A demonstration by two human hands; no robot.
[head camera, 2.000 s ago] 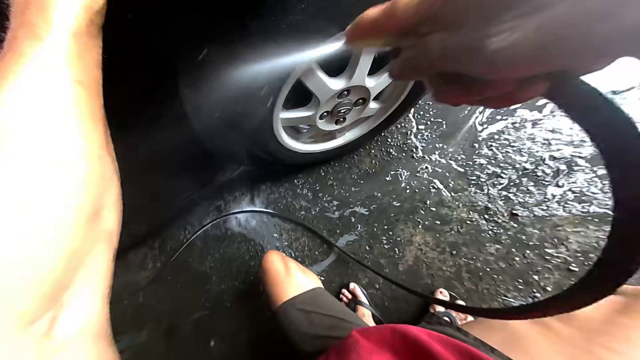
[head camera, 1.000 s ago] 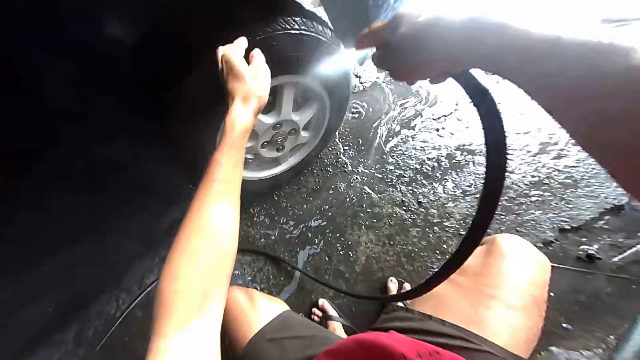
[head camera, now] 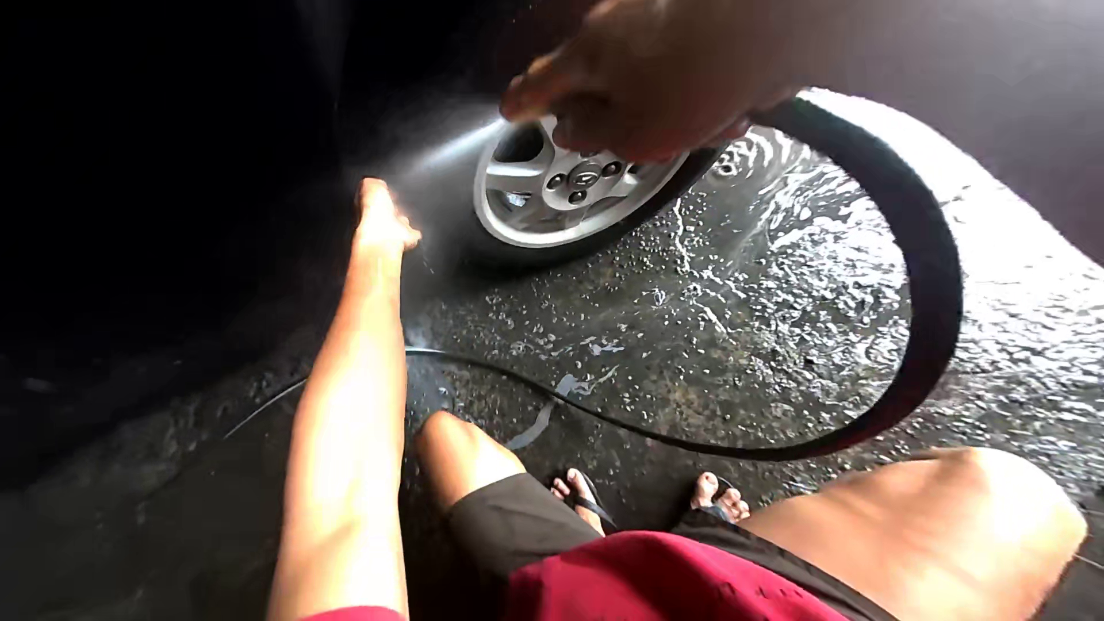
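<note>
My right hand (head camera: pixel 651 90) grips the end of a dark hose (head camera: pixel 927 259) in front of the upper part of a silver alloy car wheel (head camera: pixel 535 203). A water jet (head camera: pixel 457 145) shoots from its fingertips to the left, towards the dark car body. The hose loops down on the right, then runs left across the ground. My left hand (head camera: pixel 379 216) reaches forward left of the wheel, holding nothing that shows, its fingers partly spread. Spray hangs between this hand and the tyre (head camera: pixel 552 256). Whether a nozzle sits in my right hand is hidden.
The dark car body (head camera: pixel 172 172) fills the left and top left, mostly in shadow. Wet, rough ground (head camera: pixel 733 345) with rippling water lies below and right of the wheel. My bent knees and my feet in flip-flops (head camera: pixel 595 500) are at the bottom.
My right hand has swung the jet from the wheel's upper right edge over to its left side. My left hand has moved from in front of the tyre to the left of it.
</note>
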